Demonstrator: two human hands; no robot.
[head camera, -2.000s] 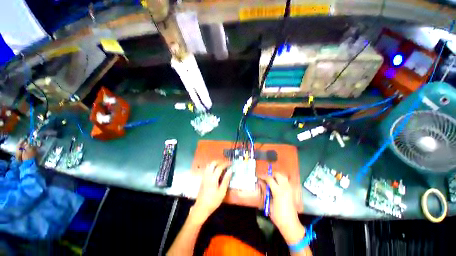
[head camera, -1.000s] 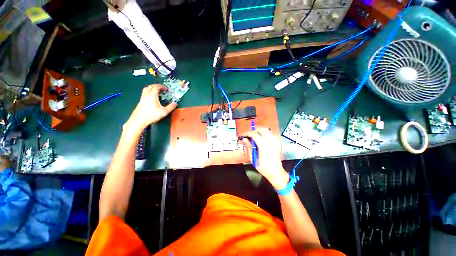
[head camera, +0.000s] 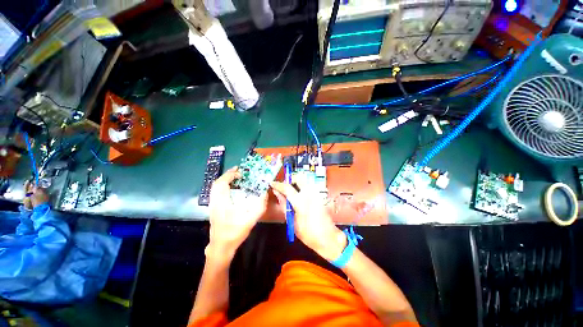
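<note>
My left hand holds a green-white main board tilted above the left part of the orange-brown test fixture. My right hand holds a blue marker pen, and its fingertips are at the lower right edge of the held board. A second main board lies on the fixture against the black connector blocks, partly hidden by my right hand. Black test leads and a thin blue cable drop to the back of the fixture.
A remote control lies left of the fixture. Two boards, a tape roll and a fan are at right. An oscilloscope and loose connectors are behind. An orange-brown box and a person's blue sleeve are left.
My left hand has taken the board from behind the fixture and brought it towards me over the plate. My right hand has moved left to it with the pen. The camera view has shifted.
</note>
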